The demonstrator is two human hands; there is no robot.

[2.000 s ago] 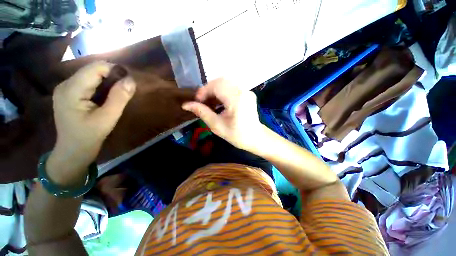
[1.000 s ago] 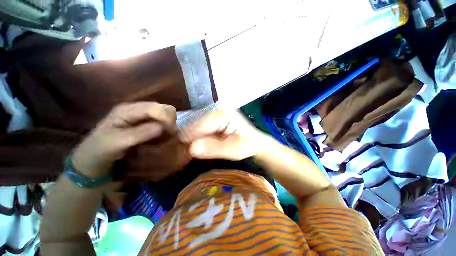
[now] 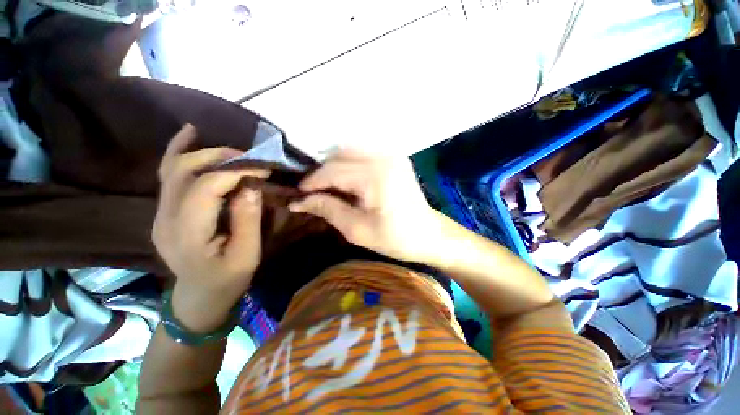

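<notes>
A brown fabric panel runs from the upper left of the white machine table to the table's front edge. A pale strip shows at its right end, partly folded and partly covered. My left hand holds the brown cloth near that end, its fingers bent and the index raised. My right hand pinches the brown edge between thumb and fingers, just right of the left hand. The cloth between the fingertips is small and partly hidden.
The white machine table spans the top, with part of the machine at upper left. A blue crate at right holds brown cloth and striped cloth. More striped cloth hangs at lower left. Pink cloth lies at lower right.
The brown panel's right end has been drawn toward me and its pale strip is now folded and mostly covered. My left hand has risen slightly with fingers spread more. The view has shifted slightly.
</notes>
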